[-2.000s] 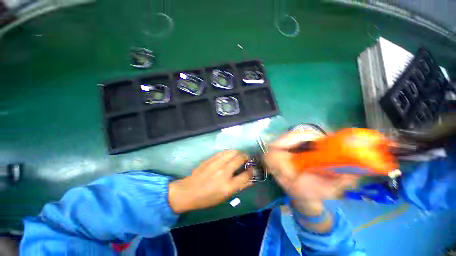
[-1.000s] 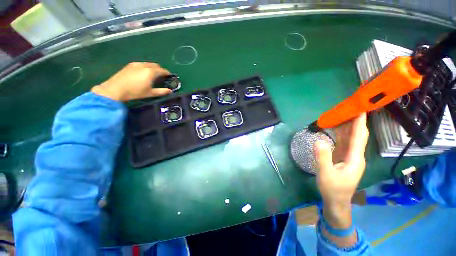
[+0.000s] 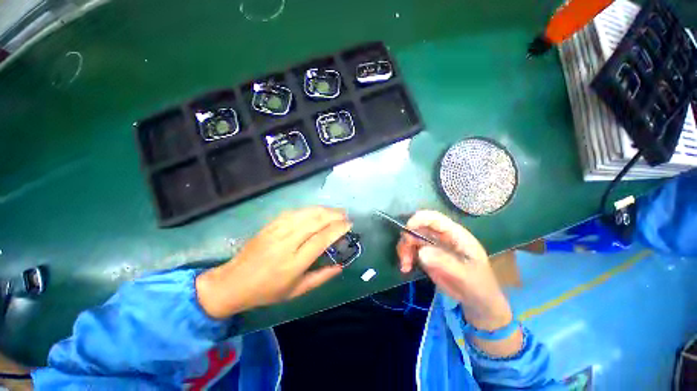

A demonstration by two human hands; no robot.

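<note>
My left hand [image 3: 286, 260] holds a watch case [image 3: 345, 250] on the green bench near its front edge, fingers at the case's left side. My right hand [image 3: 451, 260] holds thin silver tweezers [image 3: 405, 228], their tip pointing up and left, apart from the case. The black foam tray [image 3: 237, 167] lies above my hands with several watch cases in its pockets, such as one in the lower row [image 3: 289, 150]. The round speckled screw dish [image 3: 478, 176] is above and right of my right hand. A small white piece [image 3: 368, 274] lies between my hands.
The orange electric screwdriver [image 3: 578, 18] hangs at the upper right, partly cut off. A second black tray [image 3: 649, 80] rests on a pale stack [image 3: 582, 114] at right. Another small dark case [image 3: 34, 280] lies at far left. A neighbour's blue sleeve [image 3: 672, 218] shows at right.
My right hand has let go of the screwdriver, which is now farther up, and holds the tweezers from the bench. My left hand has brought the case from beyond the tray to the front edge.
</note>
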